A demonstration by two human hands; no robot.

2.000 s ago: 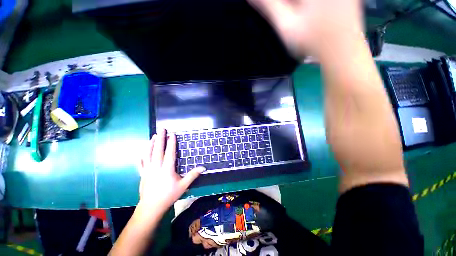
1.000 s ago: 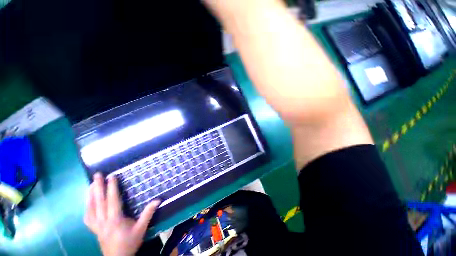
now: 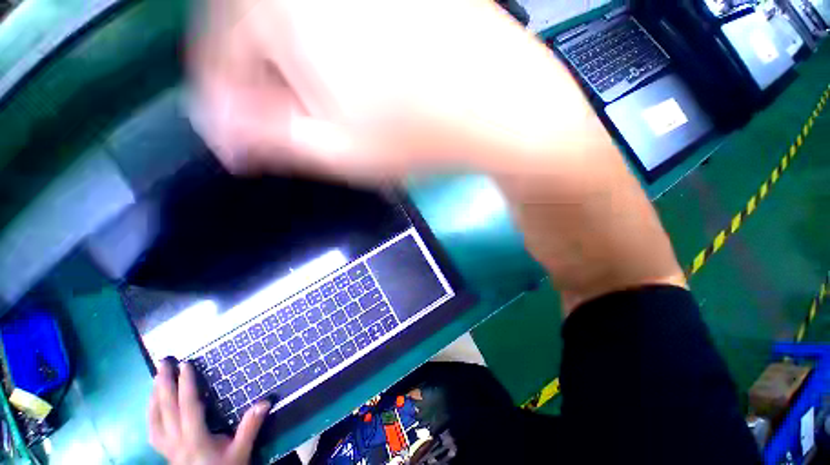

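The laptop (image 3: 318, 341) lies on the green bench, tilted in view, with its silver-edged keyboard and touchpad facing up. Its glossy upper deck has a bright reflection. A dark, blurred shape (image 3: 264, 222), apparently the screen, stands behind the deck, partly covered by my right hand. My left hand (image 3: 189, 427) is at the laptop's near left corner, fingers on the left edge and thumb at the front edge. My right hand (image 3: 264, 95) is large and blurred above the screen area, fingers bent. Whether it holds anything cannot be told.
A blue box (image 3: 35, 350) with a yellowish-white roll (image 3: 30, 404) is at the left, cut off by the picture's edge. Other open laptops (image 3: 614, 59) stand at the upper right. Yellow-black tape (image 3: 728, 236) marks the green floor. A blue frame (image 3: 805, 390) holds a brown box at the lower right.
The view has turned, so the laptop appears slanted and lower left. My right hand has come down and into view. The dark screen shape looks smaller. My left hand stays at the laptop's corner.
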